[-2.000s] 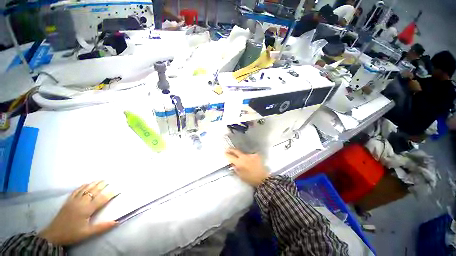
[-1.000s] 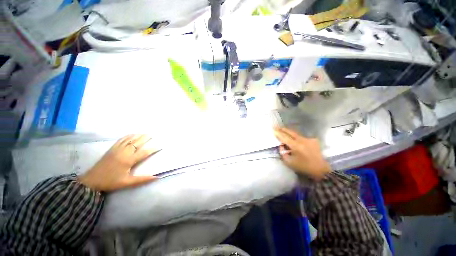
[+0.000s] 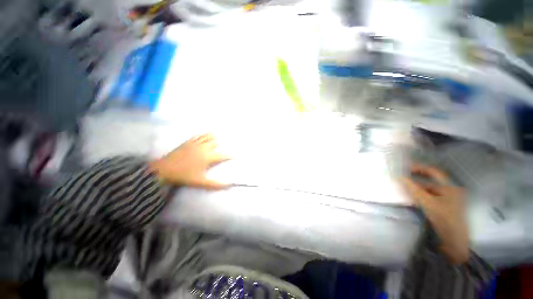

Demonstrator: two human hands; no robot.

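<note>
The view is blurred. A white panel (image 3: 327, 169) lies on the bright table below the sewing machine (image 3: 380, 87), with a dark line along its near edge. Pale fluffy fabric (image 3: 292, 222) shows beyond that edge and hangs toward the lap. My left hand (image 3: 193, 163) lies flat on the panel's left part, fingers spread, gripping nothing that I can see. My right hand (image 3: 438, 201) is at the panel's right end, thumb and fingers bent near the edge; blur hides whether they pinch it.
A green tag (image 3: 290, 84) stands out left of the machine head. A blue mat (image 3: 143, 76) lies at the table's left. Grey fabric (image 3: 228, 254) hangs over the lap. Something blue (image 3: 350, 280) is below the table edge.
The view has turned left and down, so the machine and both hands appear further right. My right hand's fingers look more bent. My left hand stays flat on the panel.
</note>
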